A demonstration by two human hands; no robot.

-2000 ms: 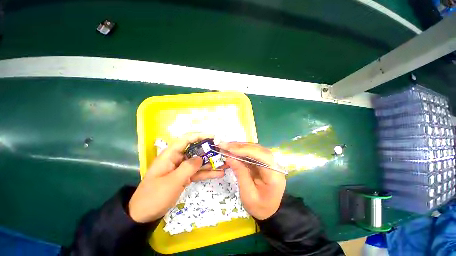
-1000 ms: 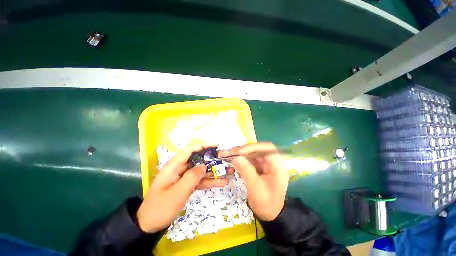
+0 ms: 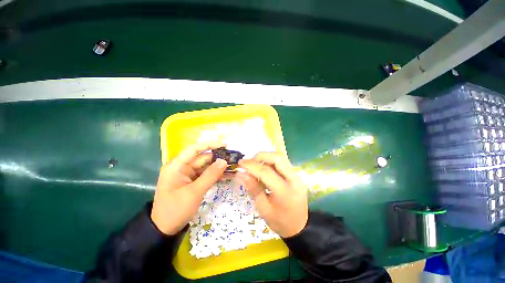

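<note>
A small black electronic unit [image 3: 227, 157] is held over the yellow tray [image 3: 232, 264]. My left hand [image 3: 185, 185] grips its left side between thumb and fingers. My right hand [image 3: 277, 193] has its thumb and fingertips at the unit's right end. The tweezers cannot be made out now. The tray holds a loose heap of small white parts [image 3: 227, 226] with dark and bluish specks, partly hidden by my hands.
Beyond the white rail [image 3: 221, 90], black units [image 3: 102, 47] lie on the green belt. An amber film [image 3: 338, 166], a small round white item [image 3: 381, 161], a wire spool [image 3: 429, 229] and stacked clear blister trays [image 3: 462, 160] are at right. A white post [image 3: 437, 55] rises upper right.
The unit is turned in my hands and its yellow-white patch no longer shows. The tweezers have gone from clear view. A belt unit has emerged beside the post.
</note>
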